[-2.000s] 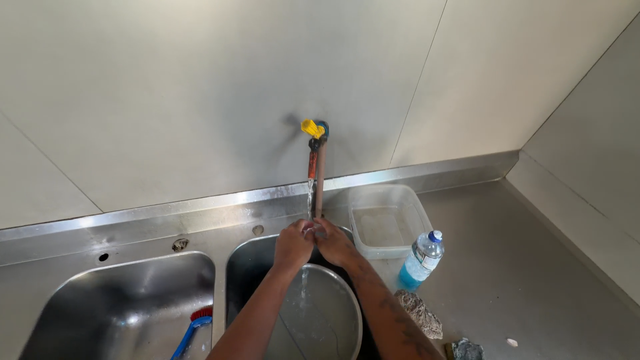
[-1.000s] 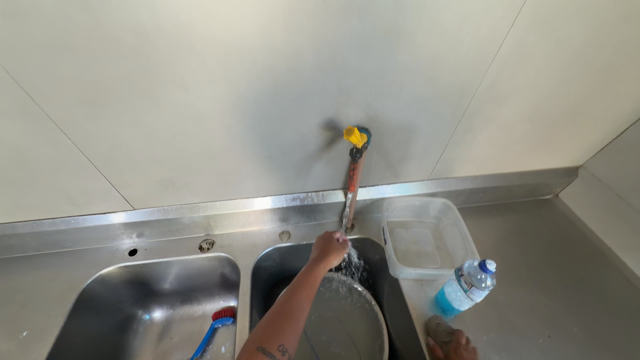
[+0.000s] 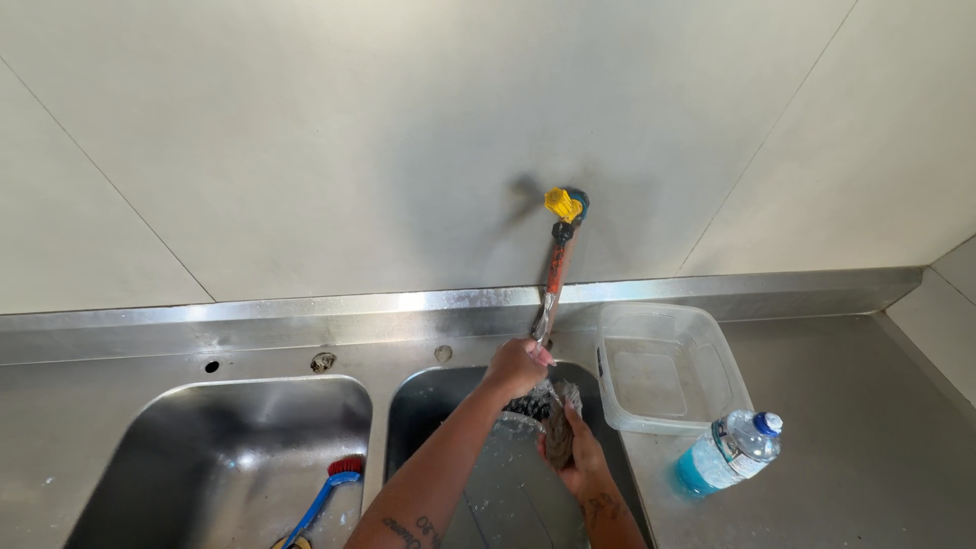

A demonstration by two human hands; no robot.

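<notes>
My left hand [image 3: 520, 366] is closed around the lower end of the red tap hose [image 3: 557, 267], where water runs out below the yellow tap handle [image 3: 563, 203]. Just below and to the right, my right hand [image 3: 581, 450] holds a brownish-grey scouring pad or cloth [image 3: 559, 438] near the running water. Both hands are above the right basin, over a large round vessel [image 3: 503, 488] that holds cloudy water. The exact kind of pad cannot be told.
A clear plastic tub [image 3: 648, 385] stands right of the basin, with a bottle of blue liquid [image 3: 728, 454] near its corner. In the left steel basin [image 3: 229, 457] lies a blue brush with red bristles [image 3: 328, 492]. The metal backsplash [image 3: 252, 320] runs behind.
Two seconds ago both hands were together under the water. One second ago my right hand was at the pad on the counter beside the bottle; now it holds the pad over the basin.
</notes>
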